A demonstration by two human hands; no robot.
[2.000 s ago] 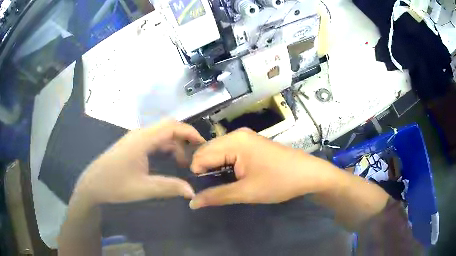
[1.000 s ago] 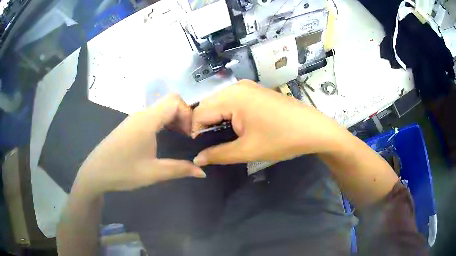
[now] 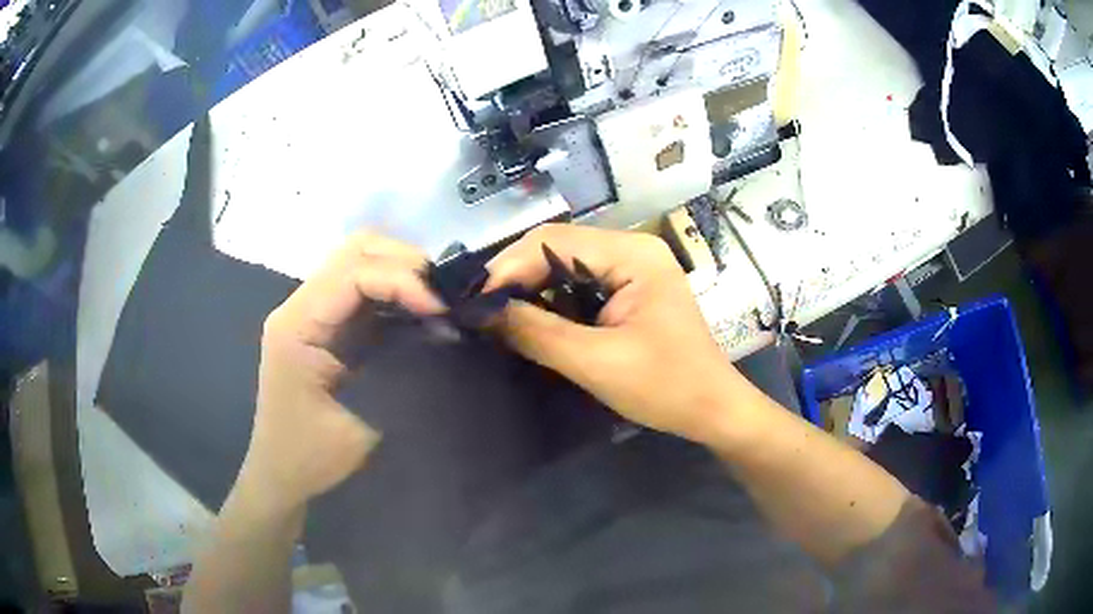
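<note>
Black fabric [image 3: 456, 420] hangs from both hands over the lap. My left hand [image 3: 342, 348] pinches its upper edge between thumb and fingers. My right hand [image 3: 623, 312] pinches the same edge close beside it and also holds dark thread snips [image 3: 575, 281], blades pointing up, in its palm. The hands nearly touch, just in front of the machine's cloth plate [image 3: 479, 222]. The presser foot area [image 3: 515, 156] of the overlock machine [image 3: 497, 54] has no fabric under it that I can see.
More black fabric [image 3: 180, 336] lies on the left of the white table [image 3: 300, 144]. A blue bin [image 3: 1013, 444] with black and white scraps stands at the right. A black piece with white edging [image 3: 1019, 120] hangs at far right. A brown box [image 3: 42, 480] is at far left.
The hands were curved around dark fabric with fingertips near each other; now both pinch a raised, bunched edge of it. The snips' blades now show pointing up in my right hand.
</note>
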